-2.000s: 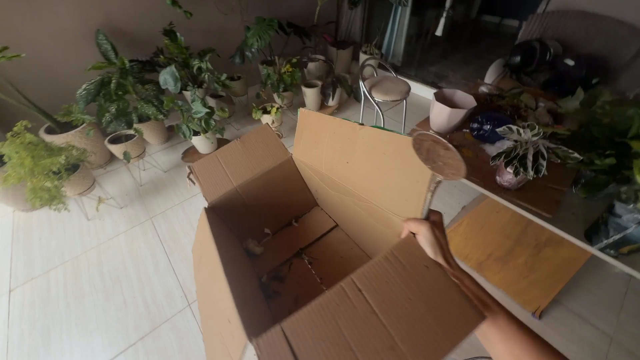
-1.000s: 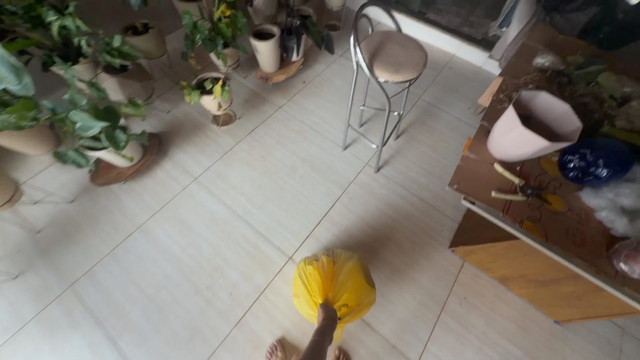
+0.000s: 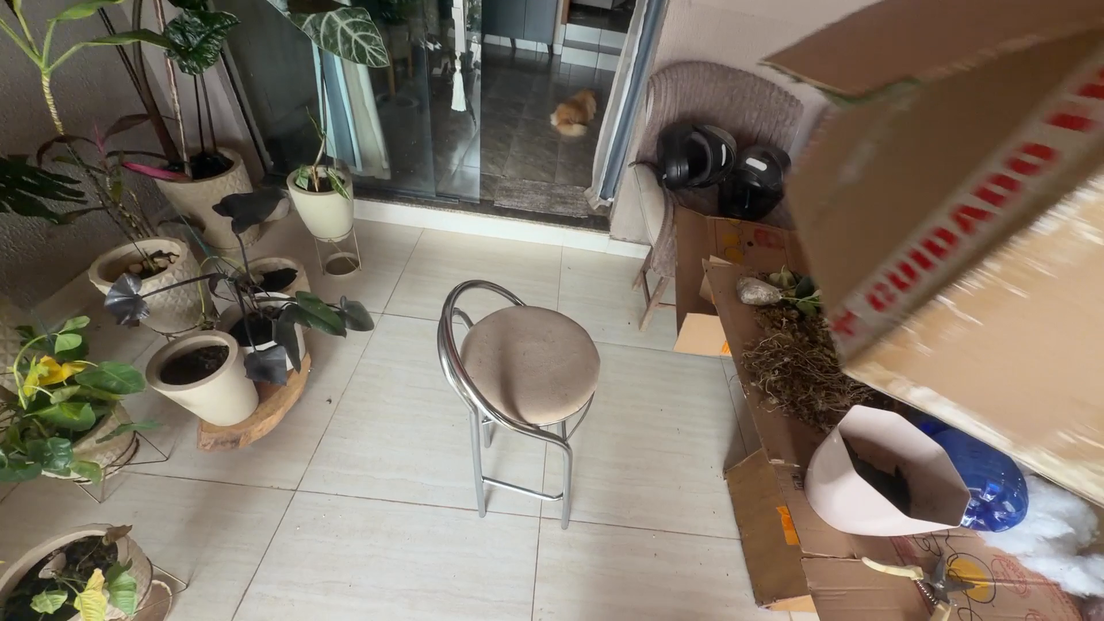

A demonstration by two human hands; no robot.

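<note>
Neither of my hands shows in the head view now. A large cardboard box (image 3: 957, 198) with red printed writing fills the upper right, tilted above the work table; what holds it is out of sight. Below it, a pale pink faceted pot (image 3: 884, 483) lies on its side on cardboard, touching or close to a blue plastic bottle (image 3: 983, 479). Pruning shears (image 3: 931, 578) with light handles lie in front of the pot. Behind it are a heap of dry roots (image 3: 793, 362) and white fluffy stuffing (image 3: 1056, 526).
A metal stool with a round beige seat (image 3: 530, 366) stands mid-floor. Potted plants line the left, including a beige pot of soil (image 3: 203, 379) on a wooden slab (image 3: 259, 423). An armchair (image 3: 720, 108) holds two black helmets (image 3: 724, 164). An animal (image 3: 573, 112) lies beyond the glass door.
The yellow bag and the hand on it, seen low in the middle a second ago, are out of view. A large cardboard box has come into view at the upper right. The view has shifted.
</note>
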